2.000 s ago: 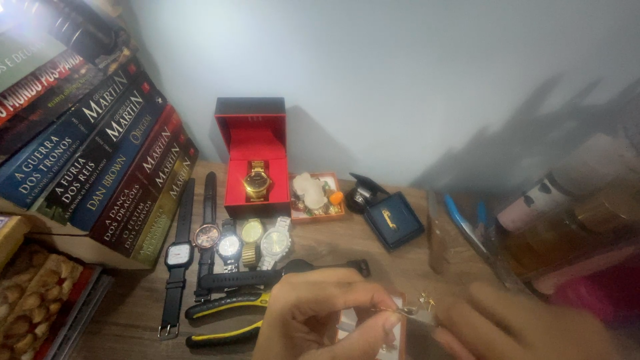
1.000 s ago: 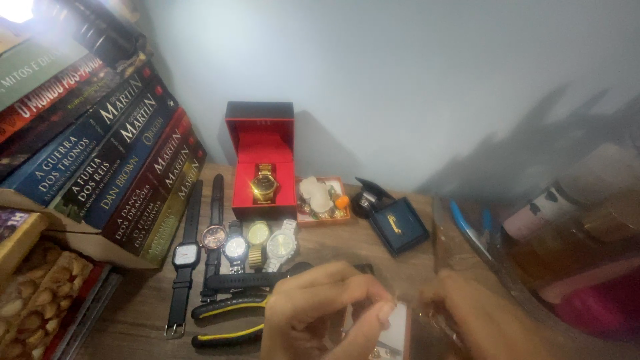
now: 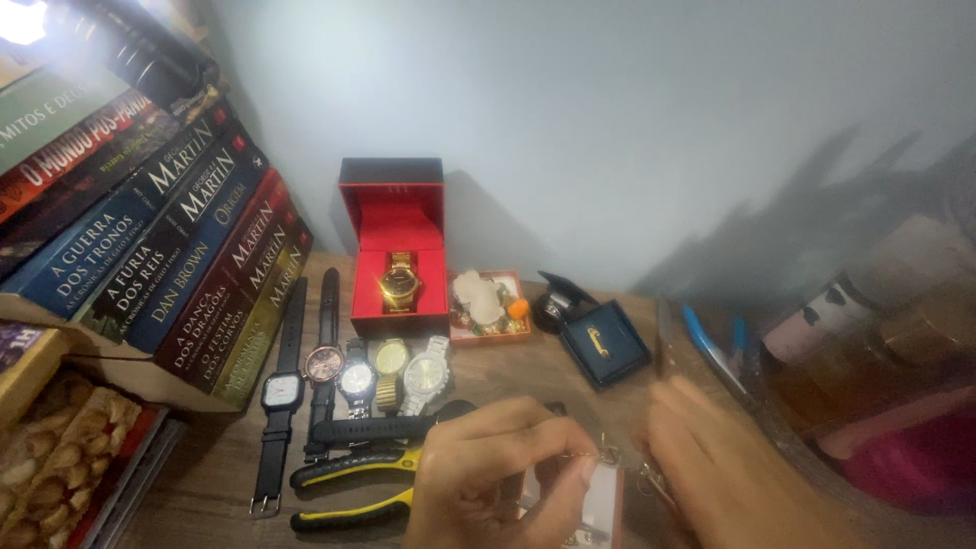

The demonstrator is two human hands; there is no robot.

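My left hand (image 3: pixel 507 473) pinches a thin piece of metal wire or chain (image 3: pixel 576 455) between thumb and forefinger, over a small white-lined box (image 3: pixel 610 496) with small metal parts in it. To its right, my blurred right hand (image 3: pixel 709 457) has its fingers curled around a slim metal tool (image 3: pixel 656 480), whose kind I cannot tell. Pliers with black and yellow handles (image 3: pixel 358 467) lie left of my left hand, their head hidden behind it. Above them rest a black strap (image 3: pixel 374 429) and several wristwatches (image 3: pixel 357 377), among them a square-faced one with a black band (image 3: pixel 282 390).
A gold watch (image 3: pixel 399 282) sits in an open red-lined box (image 3: pixel 400 191). Beside it are a tray of beads and stones (image 3: pixel 488 305) and a small dark jewelry box (image 3: pixel 606 343). Books (image 3: pixel 152 252) are stacked at left under a light. Blue-handled pliers (image 3: pixel 709 347) and bottles (image 3: pixel 823 320) stand right.
Two seconds ago my hands were together at the metal piece above the box; now my right hand is apart from my left, to its right. The view has shifted somewhat.
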